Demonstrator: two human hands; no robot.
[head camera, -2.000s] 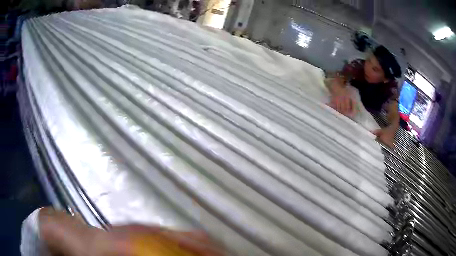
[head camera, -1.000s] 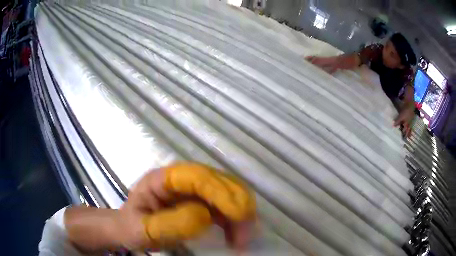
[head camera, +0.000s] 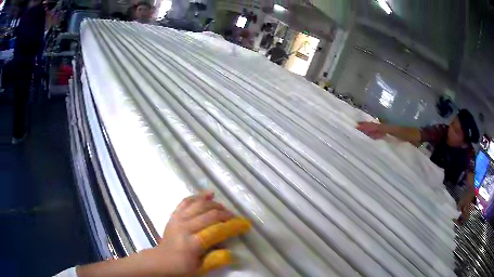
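Note:
A thin white cover sheet (head camera: 260, 140) lies wrinkled over long parallel tubes, and their ridges show through it. Bare shiny metal tubes (head camera: 475, 243) show past its jagged edge at the lower right. My left hand (head camera: 203, 232) rests palm down on the near left part of the sheet, with yellow-orange finger cots on the thumb and one finger. The thumb and fingers are apart, with nothing visible held. My right hand is out of the picture.
Another person (head camera: 455, 146) leans at the right side, one hand on the sheet's far edge and the other near the bare tubes. Dark rack rails and white bands (head camera: 116, 189) run down the left side. A standing person (head camera: 28, 59) is at the far left.
The camera view has tilted up and swung, showing more background. My left hand's fingers have gone from curled above the sheet to spread lower on it.

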